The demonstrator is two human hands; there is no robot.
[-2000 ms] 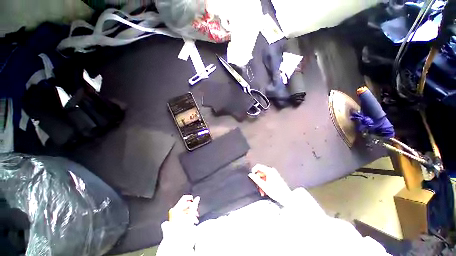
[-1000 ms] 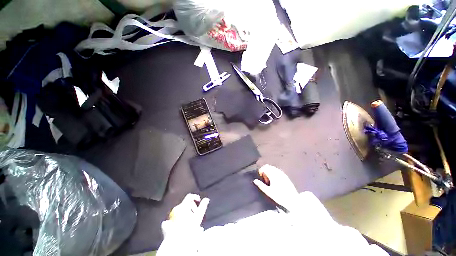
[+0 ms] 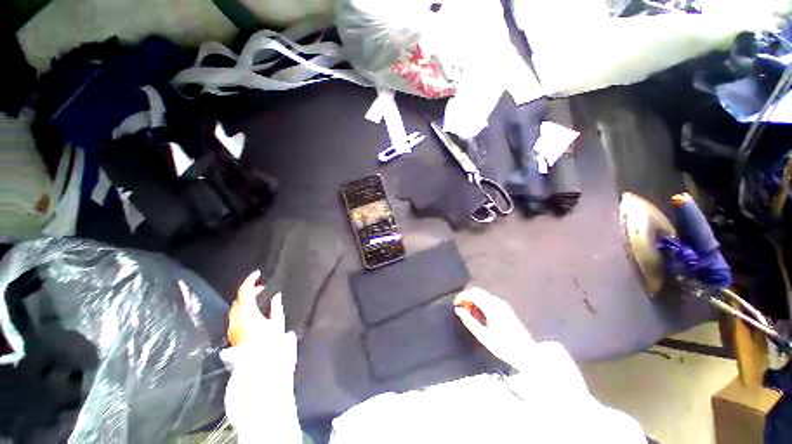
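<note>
Two dark rectangular cut pieces lie on the dark cloth-covered table, the upper piece (image 3: 410,282) just below the phone and the lower piece (image 3: 412,340) nearer me, touching or overlapping it. My right hand (image 3: 488,323) rests at the right end of the lower piece, fingers curled; whether it grips the edge is hard to tell. My left hand (image 3: 256,314) is off the pieces to the left, thumb and fingers apart, holding nothing, over a flat dark piece (image 3: 304,269) beside the clear plastic bag (image 3: 139,338).
A lit smartphone (image 3: 372,220) lies mid-table. Shears (image 3: 473,172) and dark bundled pieces (image 3: 540,169) lie behind it. An iron (image 3: 644,243) stands at right. Black bundles with white tags (image 3: 187,186) lie at left. White straps (image 3: 269,65) and a red-printed bag (image 3: 391,43) are at the back.
My left hand has left the lower piece and moved left toward the flat dark piece and plastic bag. My right hand stays at the lower piece. The view has shifted, moving the table items rightward in the picture.
</note>
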